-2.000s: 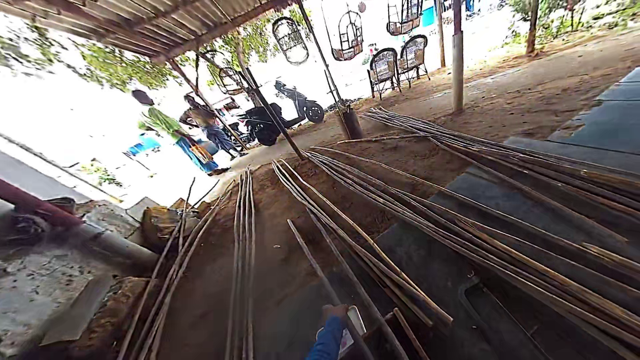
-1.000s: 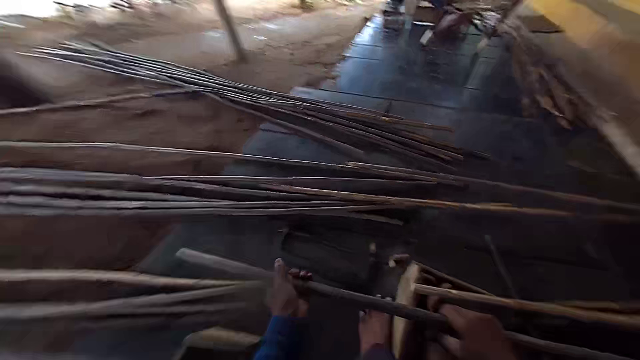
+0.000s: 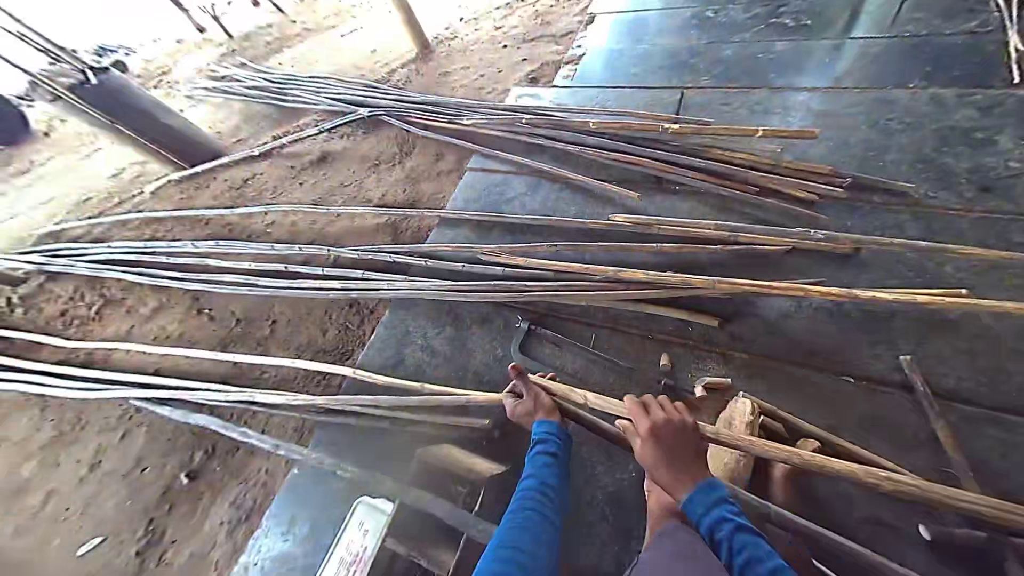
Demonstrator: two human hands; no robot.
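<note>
My left hand (image 3: 532, 398) is closed around the near end of a pale cane pole (image 3: 848, 474), thumb pointing up. The sleeve is blue. To its right, my right hand (image 3: 662, 440) grips the same pole from above. A darker pole (image 3: 788, 524) runs beneath it, passing under both hands; whether the fingers also touch it cannot be told. Just beyond my left hand a saw with a metal frame (image 3: 522, 340) lies on the dark slab floor. A wood block (image 3: 732, 440) and short cane offcuts (image 3: 714, 382) lie right of my right hand.
Long cane poles (image 3: 320, 284) lie across the slabs and sandy ground, with another bundle (image 3: 496, 116) farther off. At lower left are more canes (image 3: 240, 392) and a white box with writing (image 3: 360, 536). A post (image 3: 412, 28) and dark cylindrical container (image 3: 148, 116) stand beyond.
The view has swung far round since the earliest frame. Compared with one second ago, my hands are closer together, and my left hand is now at the end of the pale cane pole.
</note>
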